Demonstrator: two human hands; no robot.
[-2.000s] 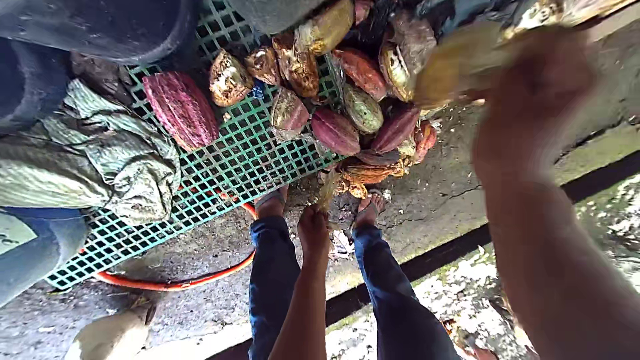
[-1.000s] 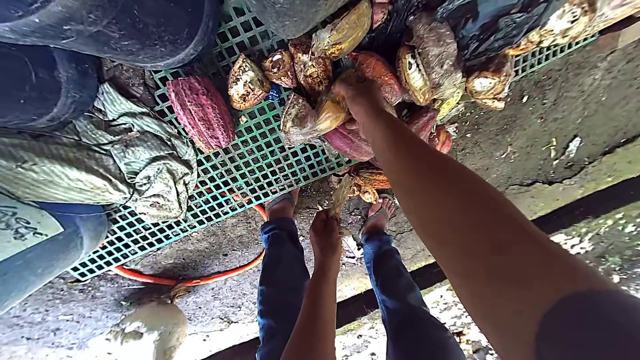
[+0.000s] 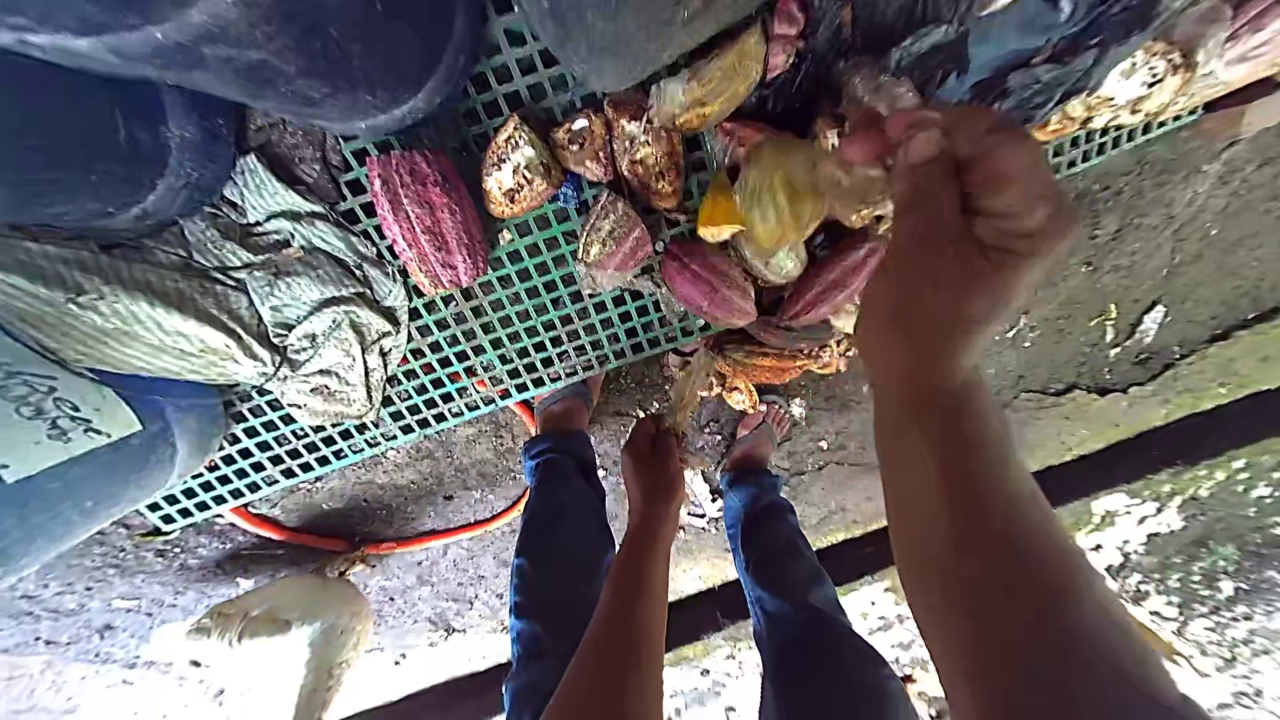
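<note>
My right hand [image 3: 960, 200] is raised at upper right, its fingers closed on a translucent yellowish plastic bag [image 3: 785, 195]; whether a pod is inside cannot be told. Lower down, between the feet, my left hand [image 3: 652, 465] grips crumpled translucent plastic [image 3: 688, 392]. Cacao pods lie on green plastic mesh: a large red pod [image 3: 428, 220], cut or broken brown pods [image 3: 520, 168], a plastic-covered pod [image 3: 613, 238] and dark red pods [image 3: 708, 283]. Orange-brown pod pieces [image 3: 770, 362] sit near the mesh's lower edge, just above my left hand.
Dark plastic tubs [image 3: 280, 60] stand at upper left, with a striped cloth [image 3: 300, 290] beside them. A bluish container [image 3: 150, 440] bears writing. An orange hose [image 3: 400, 545] curves over the ground below the mesh [image 3: 560, 300]. Black plastic [image 3: 1010, 70] lies at upper right.
My right hand has risen from among the pods, where it was a second ago, and moved right with the yellowish plastic. My left hand stays low with its plastic.
</note>
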